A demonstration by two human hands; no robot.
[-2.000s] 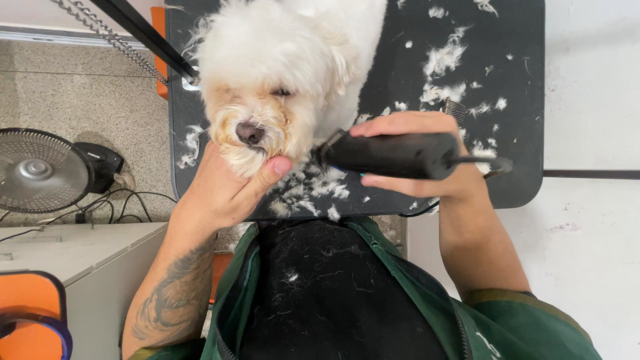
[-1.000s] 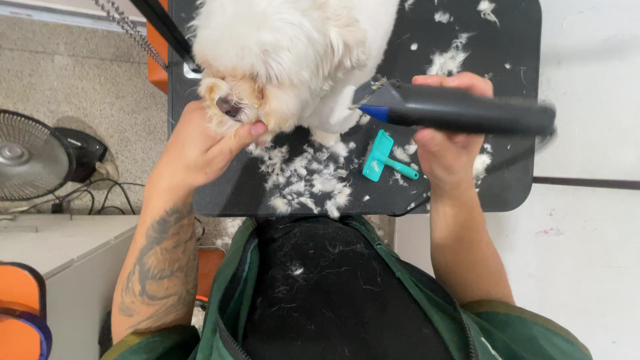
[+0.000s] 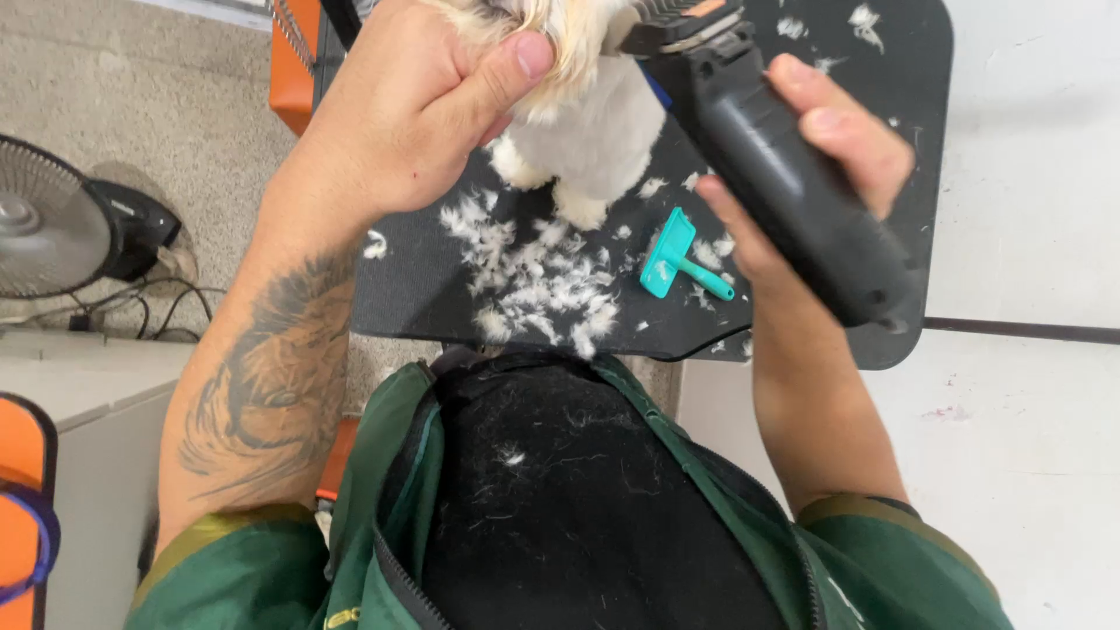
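Observation:
My left hand (image 3: pixel 420 114) grips the muzzle fur of a white dog (image 3: pixel 586 131) at the top of the view, with the thumb pressed into the long hair. Most of the dog's head is hidden or cut off by the frame's top edge. In my right hand (image 3: pixel 831 157) is a black hair clipper (image 3: pixel 779 166), its guard-comb end pointing up and left against the fur beside the muzzle. Below the clipper, a teal slicker brush (image 3: pixel 669 254) lies on the black grooming table (image 3: pixel 411 297). Cut white fur (image 3: pixel 551 280) is heaped under the dog's front paws.
A fan (image 3: pixel 52 219) stands at the left, with cables (image 3: pixel 157 306) below it. A pale cabinet (image 3: pixel 105 385) and an orange object (image 3: pixel 22 455) are at the lower left. A black cord (image 3: pixel 713 341) runs along the table's front edge.
My left hand has risen with the dog's muzzle. The clipper has swung from pointing left to tilting up and left, close to the face. The brush, mostly hidden at first, has come into view.

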